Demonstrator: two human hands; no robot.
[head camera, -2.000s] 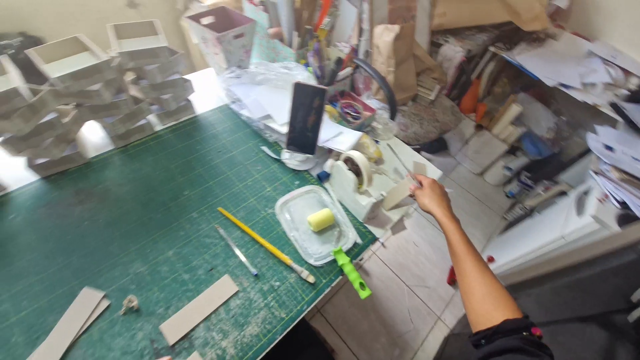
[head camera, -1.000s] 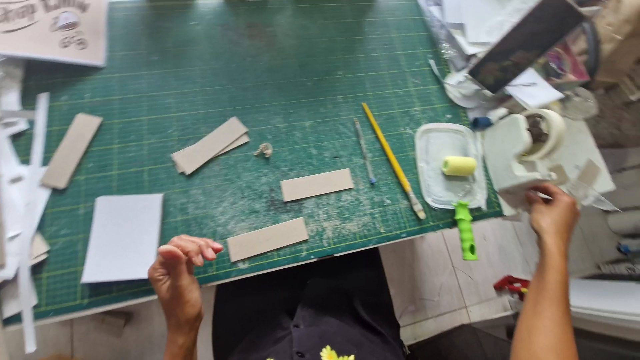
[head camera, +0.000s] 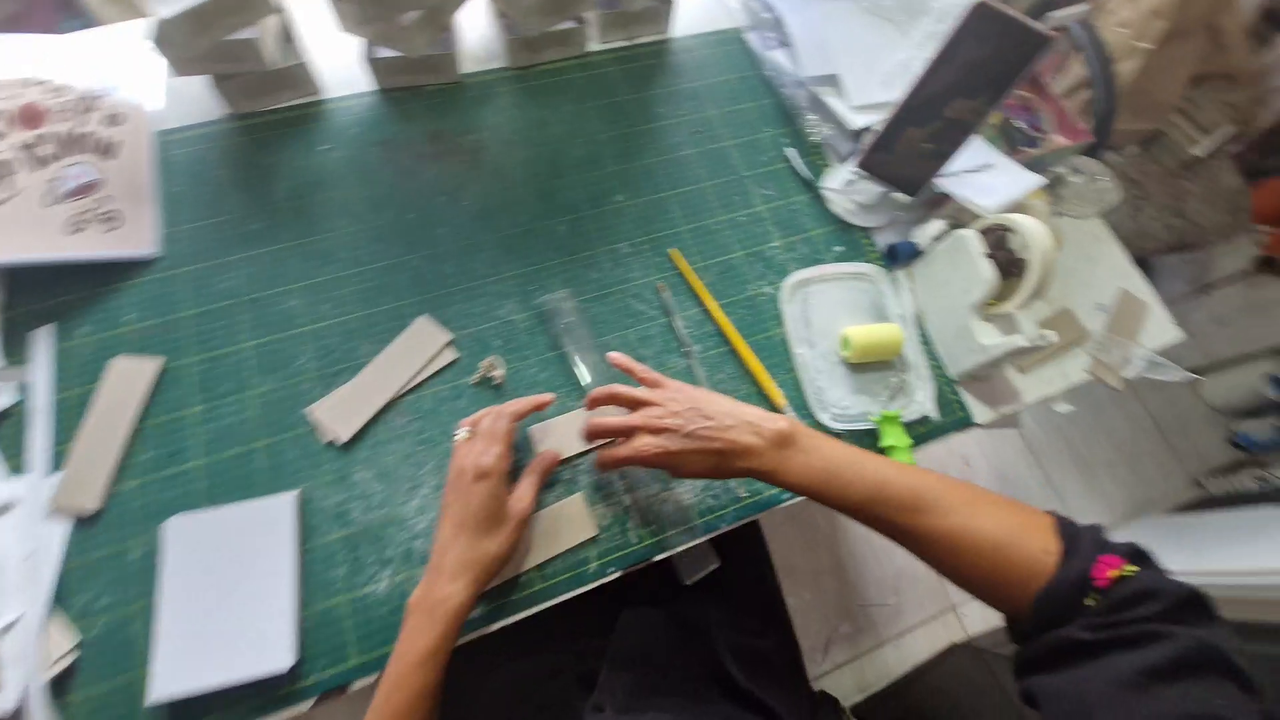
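My left hand is spread at the left end of a greyboard strip, thumb and index finger apart. Over that strip's right end is my right hand, fingers extended; its grip is unclear. A blurred clear strip shows just beyond the right fingers. Another greyboard strip lies nearer the table edge, partly behind my left hand. Two overlapping strips and a small crumpled bit lie further left. Right of the hands are a thin pen-like tool and a yellow-handled brush.
A plastic tray holds a yellow foam roller with a green handle. Beside it is a tape roll in a dispenser. White sheets and another strip lie left on the green cutting mat. Boxes stand behind.
My right hand has moved left from beside the tape dispenser to the greyboard strip. My left hand has come over the strips. The clear strip now shows near the right hand. The view has shifted.
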